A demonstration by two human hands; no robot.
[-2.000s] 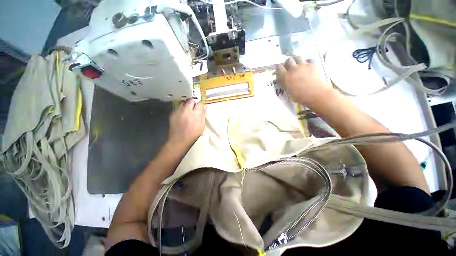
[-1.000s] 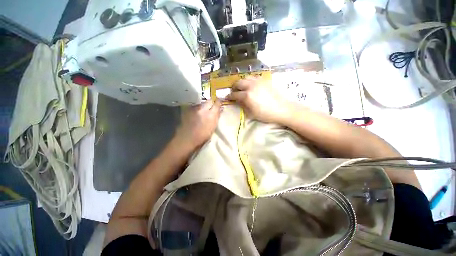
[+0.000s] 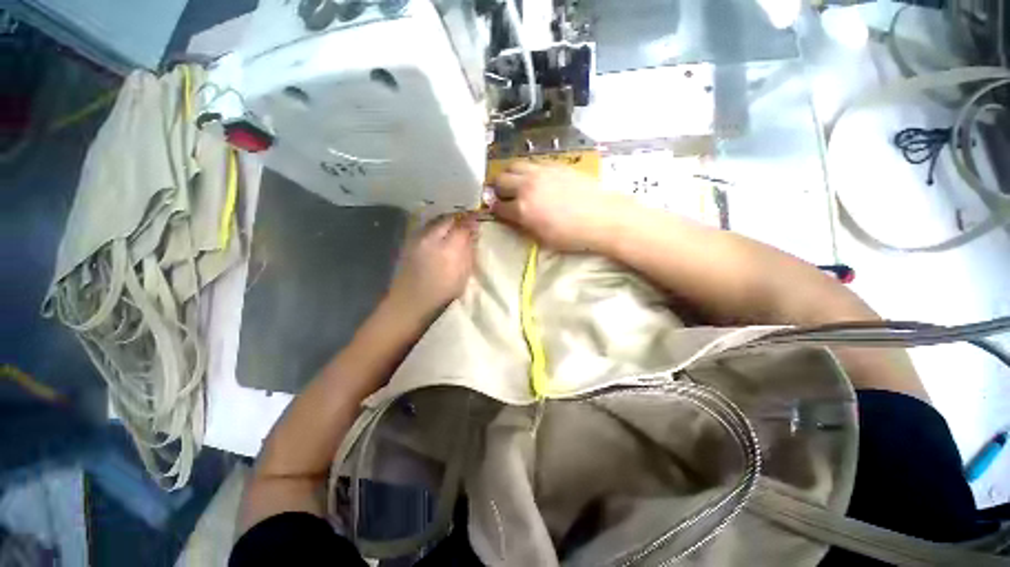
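The beige bag body (image 3: 598, 299) lies over the table edge and my lap, its far edge at the clamp. Yellow binding tape (image 3: 532, 321) runs down its middle, and a zipper (image 3: 731, 421) curves around its opening. My left hand (image 3: 445, 249) grips the bag's far edge. My right hand (image 3: 543, 205) pinches at the same edge just to the right, with a tiny pale piece (image 3: 487, 196) at its fingertips. The yellow-orange clamp frame (image 3: 576, 163) is behind my right hand and mostly hidden by it.
The white sewing machine head (image 3: 366, 122) with a red button (image 3: 247, 136) stands at upper left, above a dark plate (image 3: 316, 282). Stacked beige bags (image 3: 138, 222) hang at left. Snips (image 3: 844, 272), a black cord (image 3: 925, 144) and a blue stick (image 3: 986, 456) lie at right.
My right hand has moved left from the table right of the clamp to the bag edge beside my left hand. The bag edge has come off the clamp area slightly. The camera view has shifted.
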